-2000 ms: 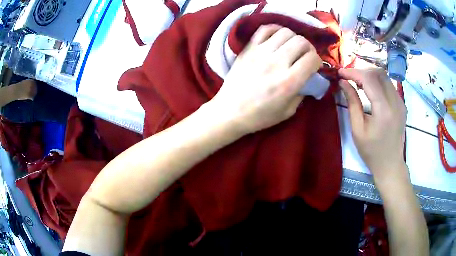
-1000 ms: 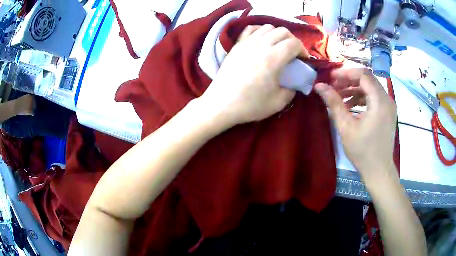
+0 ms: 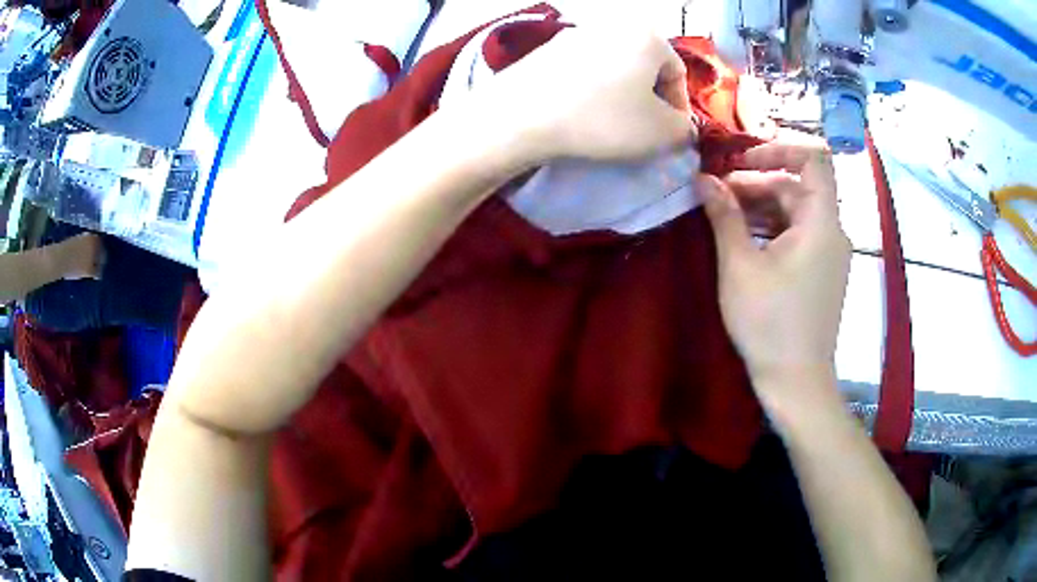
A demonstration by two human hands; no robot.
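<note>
A dark red garment [image 3: 569, 352] lies over the front of the white table and hangs into my lap. A pale lining [image 3: 614, 193] shows at its curved upper part. My left hand [image 3: 591, 97] grips the folded edge above the lining, fingers curled in. My right hand [image 3: 785, 239] pinches the cloth at the right end of the lining with thumb and fingers. The fingertips are partly hidden in the folds. Both hands are just left of and below the sewing machine's lit needle area [image 3: 756, 102]. The needle itself cannot be made out.
Scissors with red-orange and yellow handles [image 3: 1006, 284] lie at the right. A red strip [image 3: 893, 307] hangs over the ruler-marked table edge [image 3: 967, 426]. Another thin red strip [image 3: 293, 85] lies at upper left, near a white box with a fan [image 3: 119, 74]. Another person's arm [image 3: 51, 267] shows at far left.
My left hand has moved up and turned the edge, so more pale lining shows below it. My right hand has moved slightly left with the cloth. The view has shifted a little.
</note>
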